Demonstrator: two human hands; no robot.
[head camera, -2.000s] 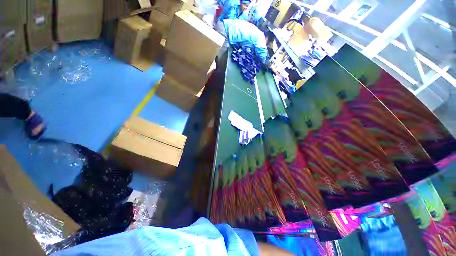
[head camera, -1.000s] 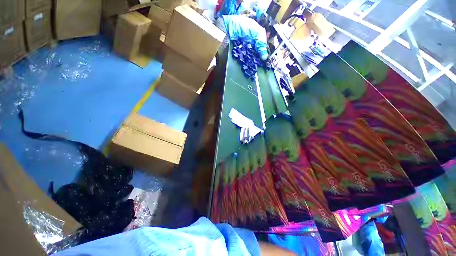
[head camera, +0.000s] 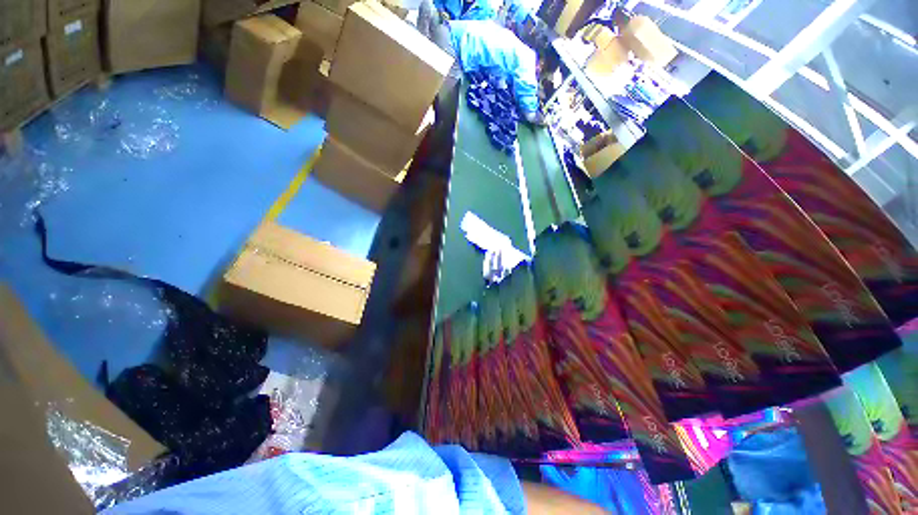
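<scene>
Tall leaning stacks of gift boxes stand on the green conveyor belt, their swirl-printed sides green at the top and pink, orange and dark below. A lower row of the same boxes stands to their left. My left sleeve, light blue, crosses the bottom edge, with a bit of bare forearm at its end. My left hand is hidden behind or below the stacks. My right hand cannot be made out. White paper slips lie on the belt beyond the stacks.
A closed brown carton sits on the blue floor, with more cartons piled behind. Black film and clear plastic lie at lower left. A coworker in light blue is at the belt's far end. More boxes show at lower right.
The foot that was at the left edge has gone out of view. The view has shifted slightly. The blue cloth at the lower right has changed shape and place. My sleeve stays nearly the same.
</scene>
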